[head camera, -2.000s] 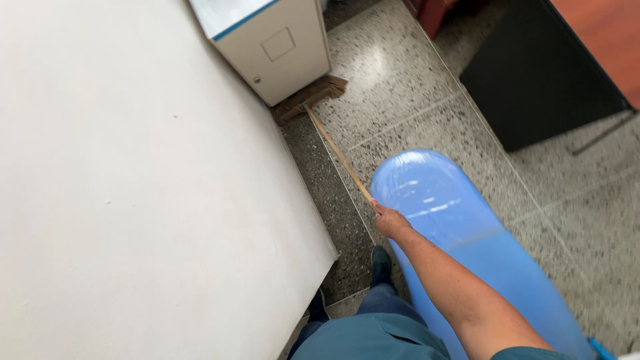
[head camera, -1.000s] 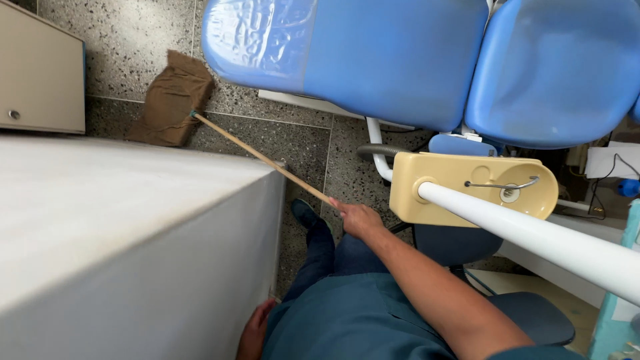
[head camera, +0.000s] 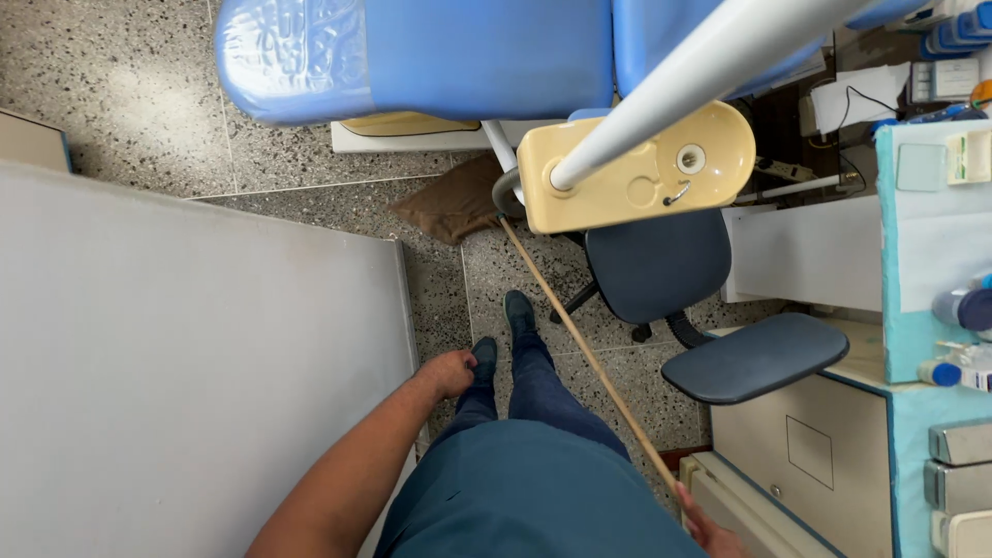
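Observation:
My right hand (head camera: 707, 528), at the bottom edge right of my body, is closed on the upper end of a long wooden mop stick (head camera: 593, 356). The stick runs up and left to a brown floor cloth (head camera: 453, 200), which lies on the speckled floor, partly hidden by the cream spittoon basin unit (head camera: 635, 174) and its grey hose. My left hand (head camera: 449, 373) hangs over my left shoe, near the white partition's edge. Its fingers are curled, and whether they are fully closed is hard to see.
A blue dental chair (head camera: 480, 54) spans the top, its foot end under clear plastic. A dark wheeled stool (head camera: 659, 263) stands right of the stick. The white partition (head camera: 201, 341) fills the left side. Cabinets and a counter (head camera: 887, 256) with bottles and boxes line the right.
The cloth has moved from beside the beige cabinet to below the basin unit. My right hand has moved to the right of my body, and my left hand has come forward. The view has shifted greatly.

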